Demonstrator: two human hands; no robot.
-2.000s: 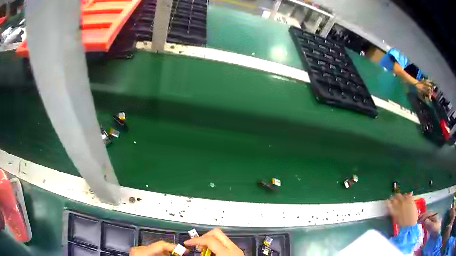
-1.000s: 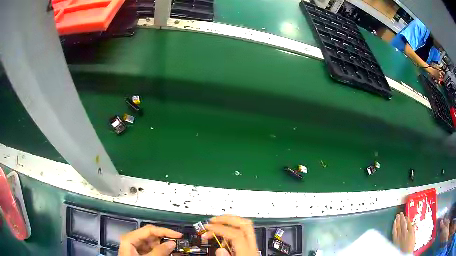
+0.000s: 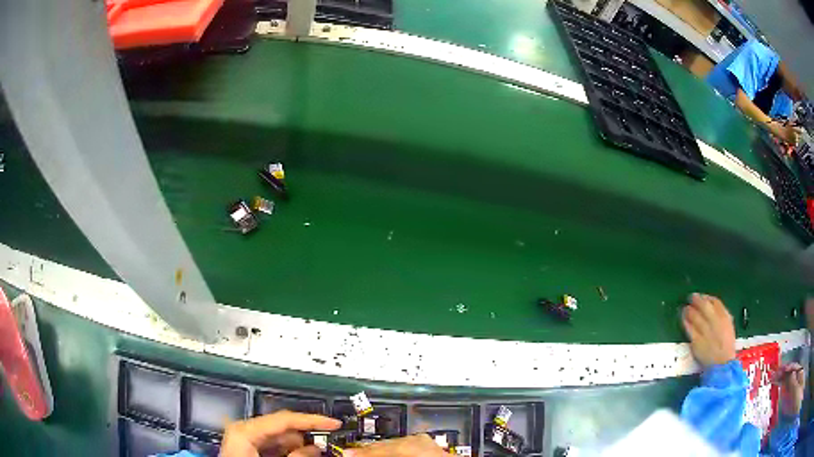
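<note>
My left hand (image 3: 270, 435) is low in the picture, fingers and thumb on a small black electronic unit with a white piece (image 3: 319, 439). My right hand (image 3: 403, 446) lies just right of it, its fingertips close to that unit; most of it is cut off by the lower edge, and whether it holds anything cannot be seen. Both hands are over a black compartment tray (image 3: 253, 387). One unit with a white and yellow battery (image 3: 361, 404) sticks up behind my fingers. Another unit (image 3: 506, 436) lies in the right-hand pocket. A white and yellow piece (image 3: 442, 440) shows beside my right hand.
The green conveyor belt (image 3: 402, 205) carries scattered units (image 3: 241, 216). A grey post (image 3: 134, 178) crosses the left side. A neighbour's hand (image 3: 711, 328) reaches over the belt edge beside a red tray (image 3: 760, 393). A large black tray (image 3: 629, 89) lies across the far rail.
The belt units have shifted right in view. My right hand has moved lower, and the yellow tool seen in it is no longer visible. The neighbour's hand has moved onto the belt from beside the red tray.
</note>
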